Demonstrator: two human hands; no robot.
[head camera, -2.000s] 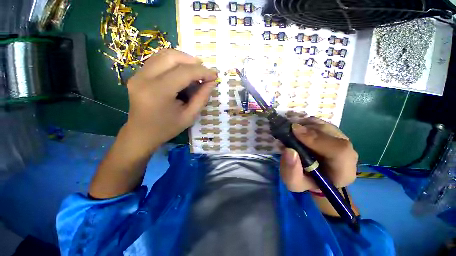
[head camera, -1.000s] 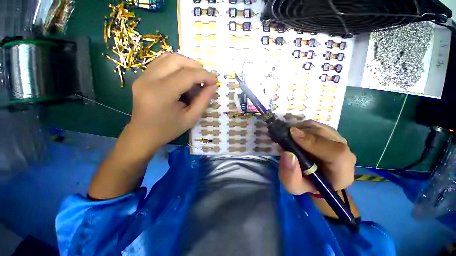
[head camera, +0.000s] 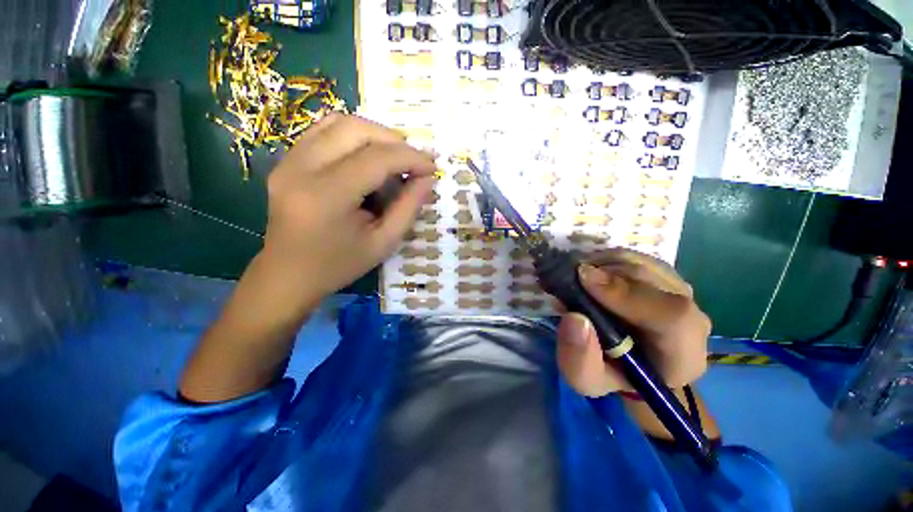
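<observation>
My right hand (head camera: 641, 325) is closed around the soldering iron (head camera: 576, 285). Its metal tip points up and left, close to a small gold piece at the middle of the white tray (head camera: 393, 302). My left hand (head camera: 345, 200) is over the tray's left side, with thumb and forefinger pinched on a small gold piece (head camera: 438, 173); its exact shape cannot be told. Solder wire (head camera: 215, 217) runs from the spool (head camera: 85, 148) towards my left hand. A small circuit board (head camera: 501, 218) with a pink patch lies beneath the iron's shaft. Glare washes out the tray's middle.
Loose gold strips (head camera: 262, 100) lie on the green mat at upper left. A black round fan grille (head camera: 691, 30) is at the top edge. A white box of grey speckled bits (head camera: 801, 118) is at upper right. Tan shapes and dark parts (head camera: 546, 88) stand in rows on the tray.
The tray and bench items sit slightly lower in the picture. My hands have shifted only slightly, with the iron tip still near the gold piece at the tray's middle.
</observation>
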